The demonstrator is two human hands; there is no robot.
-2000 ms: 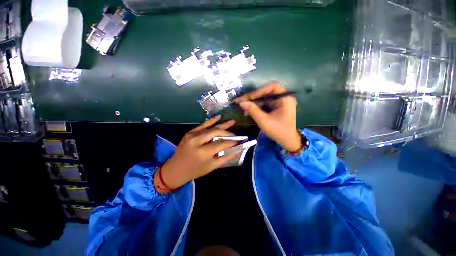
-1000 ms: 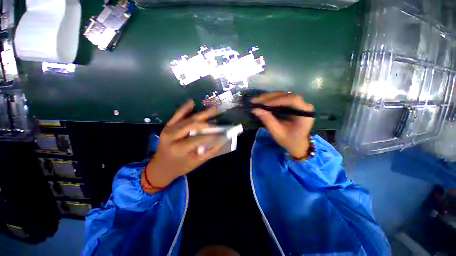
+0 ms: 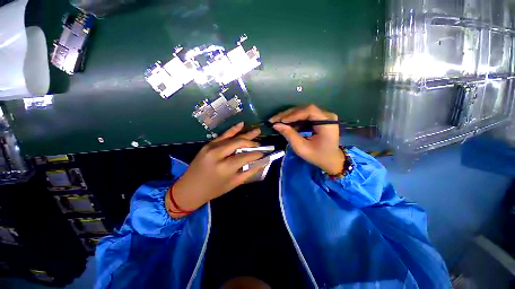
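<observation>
My left hand [image 3: 217, 166] holds a pale, white-edged label sheet [image 3: 258, 169] between its fingers, at the mat's front edge. My right hand [image 3: 310, 132] holds dark, thin tweezers [image 3: 316, 122] like a pen, their tip pointing left towards my left fingertips. Whether a small piece is at the tip cannot be told. One silvery circuit board [image 3: 218, 110] lies on the green mat just beyond my left fingertips, touched by neither hand. Behind it, a cluster of circuit boards [image 3: 230, 63] glares white.
Clear blister trays [image 3: 435, 110] are stacked at the right. A white curling strip [image 3: 35, 62] and a separate board stack [image 3: 72, 44] are at the upper left. More plastic trays show at the left edge. Yellow-marked units [image 3: 66, 179] sit below left. A tray edge shows at the top.
The view has shifted, so the mat's things sit further left. The tweezers and my right hand are now clear of the near board. My left hand has come closer to the tweezers' tip.
</observation>
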